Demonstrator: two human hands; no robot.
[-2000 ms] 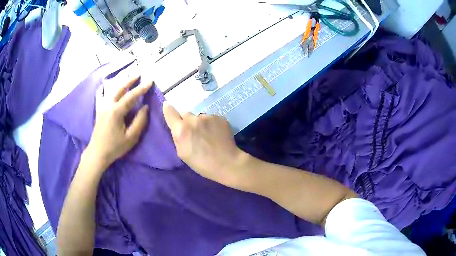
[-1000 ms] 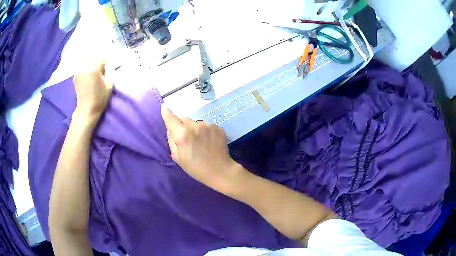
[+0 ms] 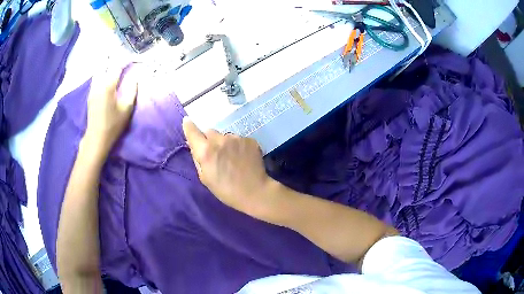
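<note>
The purple garment (image 3: 189,224) spreads over the machine bed and down over my lap. Its edge runs from the needle area of the sewing machine head (image 3: 138,28) to my right fingertips. My left hand (image 3: 112,100) lies on the cloth just below the needle area, fingers close together, fingertips washed out by bright glare. My right hand (image 3: 227,166) pinches the fabric edge at the front of the table, index finger extended along it. The presser foot and needle are lost in the glare.
A hinged metal guide (image 3: 230,72) stands right of the needle. A measuring scale (image 3: 270,112) with a tan tape marker (image 3: 300,101) lines the table's front edge. Orange nippers (image 3: 353,49), green-handled scissors (image 3: 385,26) and a white cord (image 3: 422,34) lie at right. Purple garments (image 3: 436,155) are heaped beyond.
From two seconds ago, my left hand has moved slightly left, its spread fingers now closer together. The cloth under it has shifted, with a seam fold now near my right fingers. My right hand stays nearly in place.
</note>
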